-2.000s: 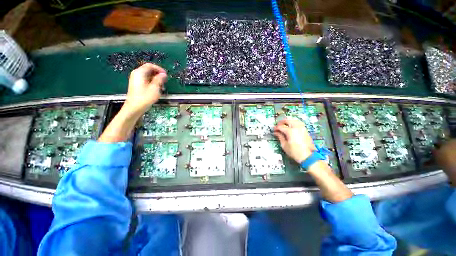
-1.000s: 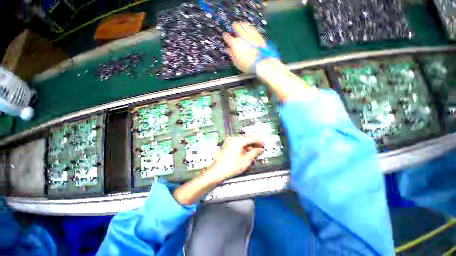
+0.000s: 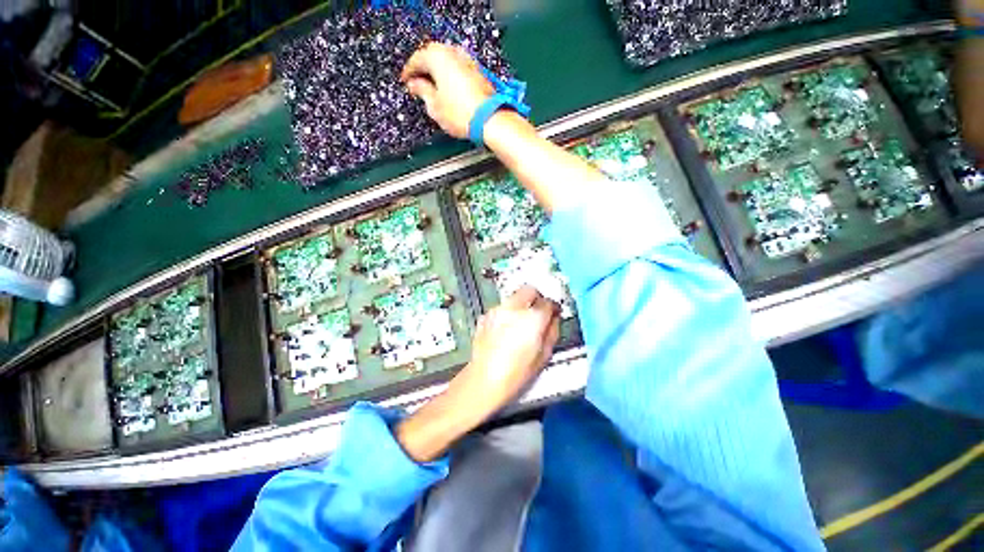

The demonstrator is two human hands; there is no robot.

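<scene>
My left hand [image 3: 518, 343] is over a green circuit board [image 3: 529, 273] in the pallet in front of me, its fingertips pinched together at the board; what is between them is too small to tell. My right hand [image 3: 451, 95], with a blue wrist strap [image 3: 499, 112], is over the large mass of dark glittering components [image 3: 351, 102] behind the conveyor. Its thumb and fingers are bent close together; whether they hold a part cannot be told. Another pallet [image 3: 356, 289] with several boards lies to the left.
A small component pile [image 3: 221, 173] lies on the green bench strip. A second component mass [image 3: 723, 24] is at the top. A white fan [image 3: 32, 257] stands far left. The pale conveyor rail [image 3: 820, 307] runs nearest me. Part of another person's hand [image 3: 969, 92] shows at the right edge.
My right hand has gone from the boards to the large component mass. My left hand has gone from beside the small pile down to a board. The view has turned and shifted.
</scene>
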